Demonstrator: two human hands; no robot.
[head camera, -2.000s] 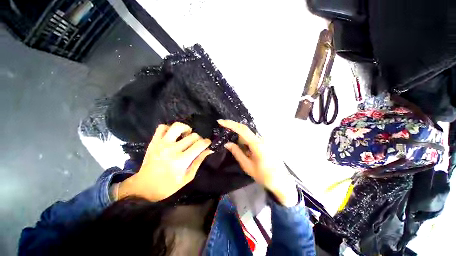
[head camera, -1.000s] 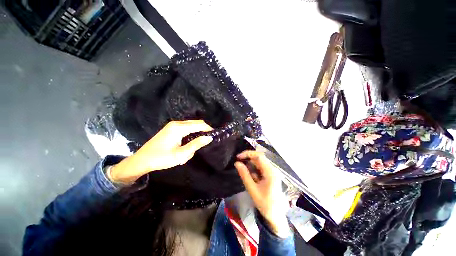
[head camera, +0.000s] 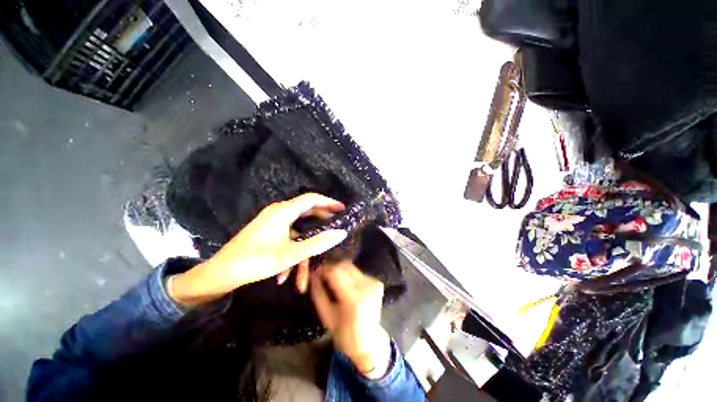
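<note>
The black jacket (head camera: 236, 169) lies over my lap and the table's edge, its flecked braid trim (head camera: 346, 141) along the border. My left hand (head camera: 271, 243) pinches a folded stretch of the trimmed edge between thumb and fingers. My right hand (head camera: 346, 302) is just below and right of it, blurred, fingers curled close to the dark cloth. Whether it holds a needle or thread is too blurred to tell.
On the white table (head camera: 424, 102) lie a brown strip (head camera: 495, 129), black-handled scissors (head camera: 511, 179) and a floral bag (head camera: 601, 232). Dark garments (head camera: 652, 71) lie at the right. A yellow strap (head camera: 548, 326) is near the edge. A black crate (head camera: 118, 55) stands on the floor.
My right hand first drew back from the cloth to the lower right, then moved left to just below my left hand. My left hand keeps its pinch on the edge.
</note>
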